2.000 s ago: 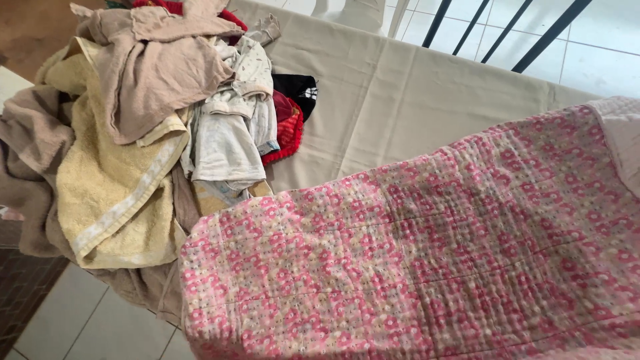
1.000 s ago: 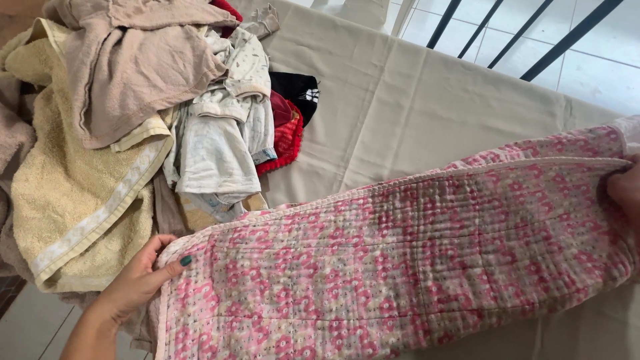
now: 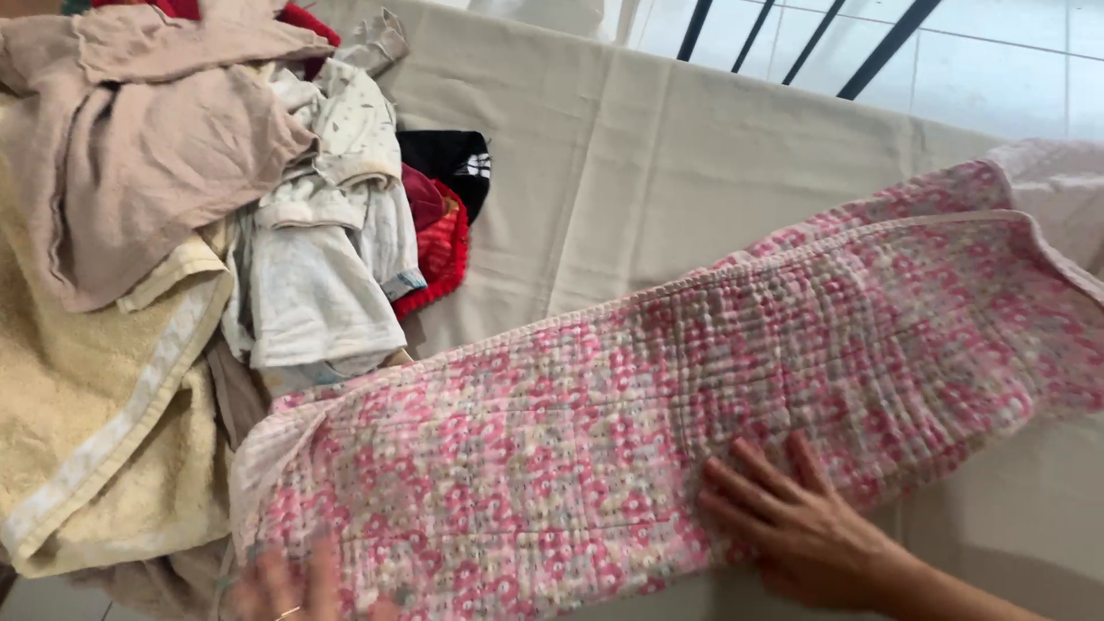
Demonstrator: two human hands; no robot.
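Note:
A pink floral quilted blanket (image 3: pixel 604 414) lies folded into a long strip across the cloth-covered table. My right hand (image 3: pixel 793 517) rests flat on its lower edge, right of the middle, fingers spread. Blurred at the bottom, my left hand (image 3: pixel 302 586) is over the blanket's lower left corner with fingers apart, a ring on one finger; whether it touches the fabric I cannot tell. Neither hand grips anything.
A heap at the left holds a yellow towel (image 3: pixel 112 414), a beige garment (image 3: pixel 155 155), white printed clothes (image 3: pixel 319 285), and red (image 3: pixel 444 250) and black (image 3: pixel 448 164) cloth pieces. A beige tablecloth (image 3: pixel 690 155) covers the table. Dark metal bars (image 3: pixel 802 43) stand beyond its far edge.
The blanket, spread wider two seconds ago, is now folded over into a narrower strip. My right hand has moved from its right end to its lower edge, and my left has shifted down its left end.

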